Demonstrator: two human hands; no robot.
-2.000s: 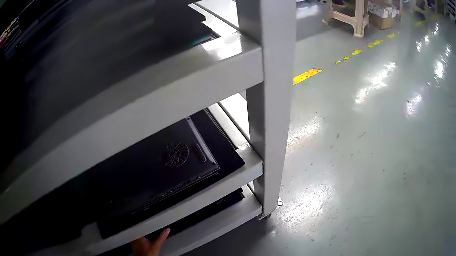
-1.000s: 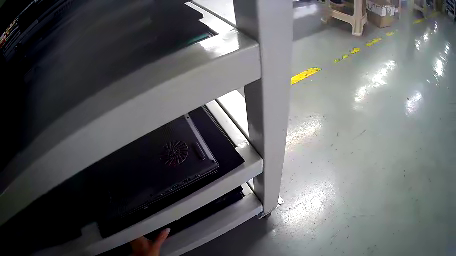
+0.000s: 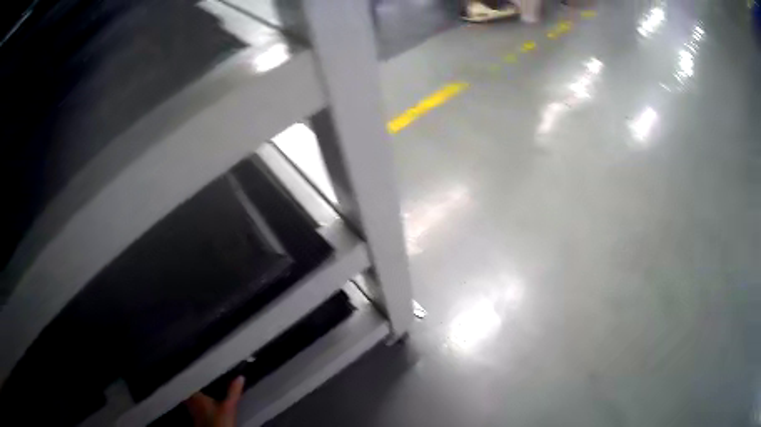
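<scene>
A pale grey shelf rack (image 3: pixel 360 158) fills the left side, with several tiers. A flat black display unit (image 3: pixel 196 242) lies on the middle tier, on a dark flat layer. Another dark flat item (image 3: pixel 304 334) lies on the tier below. One hand, which looks like my left hand (image 3: pixel 215 410), is small and blurred at the bottom edge. It is at the lower tier's opening, just under the middle rail, with two digits apart. Its other fingers are hidden, so its grip is unclear. My right hand is not in view.
Dark flat units (image 3: pixel 108 75) lie on the upper tier. A glossy grey-green floor (image 3: pixel 567 275) with yellow tape marks (image 3: pixel 427 107) lies to the right. The foot of a beige stool (image 3: pixel 492 12) shows at the top edge. The view is blurred.
The view has shifted, so the rack, floor marks and stool appear further left and the stool higher. The hand stays by the lower tier. The round pattern on the unit is no longer distinguishable.
</scene>
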